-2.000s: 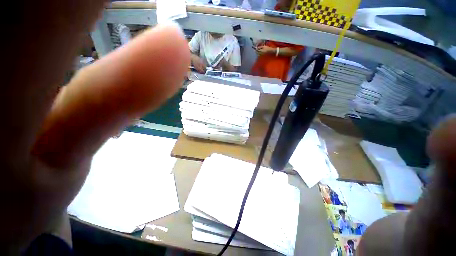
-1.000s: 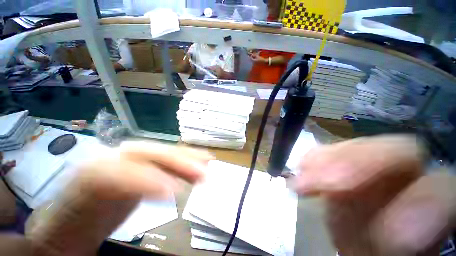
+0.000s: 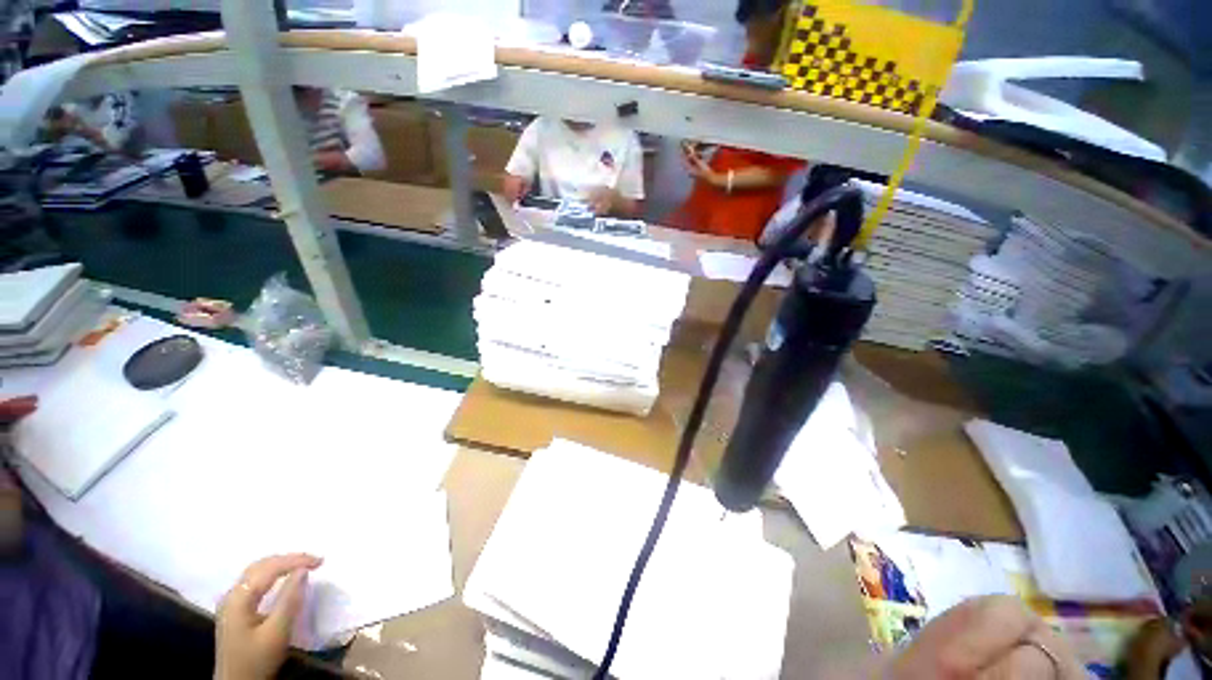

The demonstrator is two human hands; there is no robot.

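White flat housings (image 3: pixel 605 538) lie in a loose, skewed pile in front of me. The black electric screwdriver (image 3: pixel 798 385) hangs tilted over the pile's right side, and its black cord (image 3: pixel 678 472) crosses the pile. My left hand (image 3: pixel 270 614) is at the bottom left, over the near edge of the white covering sheet (image 3: pixel 332 465). Its thumb and forefinger are curled and a little apart, with nothing clear between them. My right hand (image 3: pixel 990 640) is cut off by the bottom edge, right of the pile; its fingertips are hidden.
A tall white stack (image 3: pixel 578 326) stands on brown board (image 3: pixel 532 423) behind the pile. A clear bag (image 3: pixel 286 330) and dark oval (image 3: pixel 164 361) are at left. A printed sheet (image 3: pixel 891 591) is at right. People sit across the line, and a hand (image 3: pixel 16 408) shows at the left edge.
Both my hands have dropped from close before the camera to the bottom of the view. The pile and the stack stand as before. The view has shifted slightly.
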